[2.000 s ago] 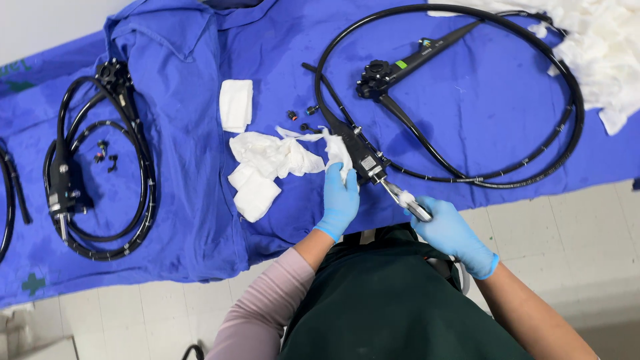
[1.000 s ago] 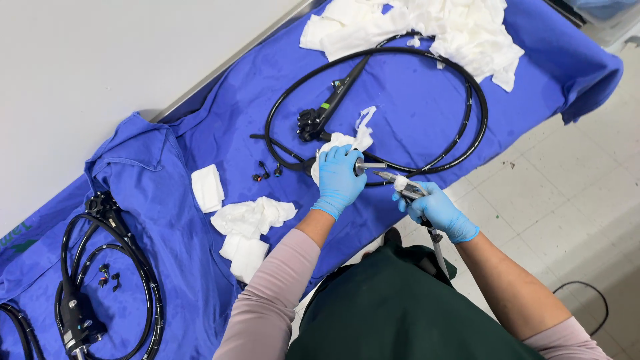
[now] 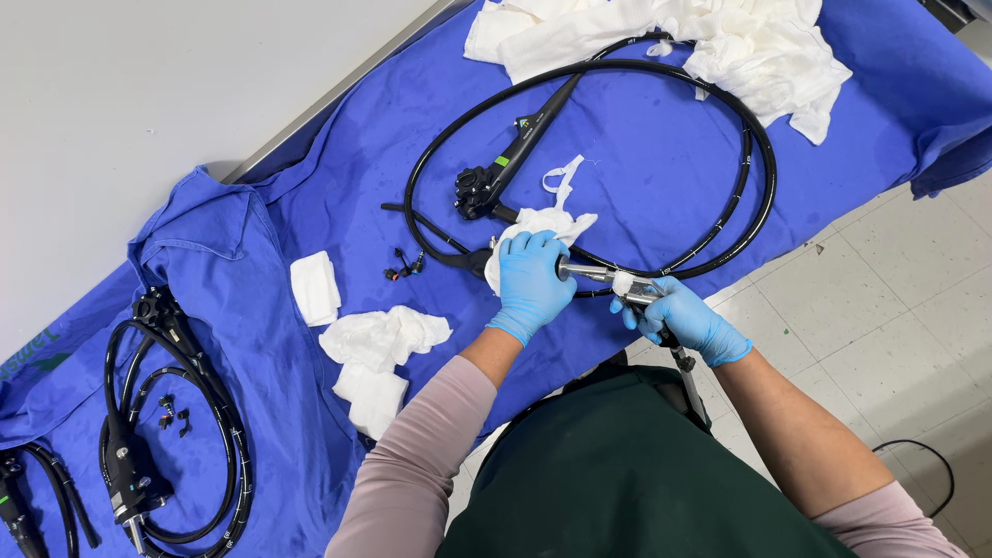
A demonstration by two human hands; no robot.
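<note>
My gloved left hand (image 3: 535,283) grips the black connector end of a flexible endoscope, with white gauze (image 3: 542,221) bunched around it. From this connector a metal tube (image 3: 585,271) points right, toward the nozzle of an air or water gun (image 3: 645,291) with a scrap of white gauze at its tip. My gloved right hand (image 3: 686,318) is closed around the gun, and its hose hangs down. The endoscope's control head (image 3: 477,190), with black knobs and a green mark, lies above my left hand inside the looped black tube (image 3: 767,194). My left fingers hide part of the connector.
Blue cloth (image 3: 837,147) covers the table. Small black valves (image 3: 404,265), a folded gauze (image 3: 315,288) and crumpled gauze (image 3: 380,339) lie left of my hands. A second coiled endoscope (image 3: 139,465) and part of another (image 3: 19,496) are farther left. White cloths (image 3: 759,62) lie heaped at the back.
The gun's nozzle has come up to the connector's metal tube; a second ago it sat slightly apart and lower. Gauze now wraps the connector under my left hand. The view has turned and shifted.
</note>
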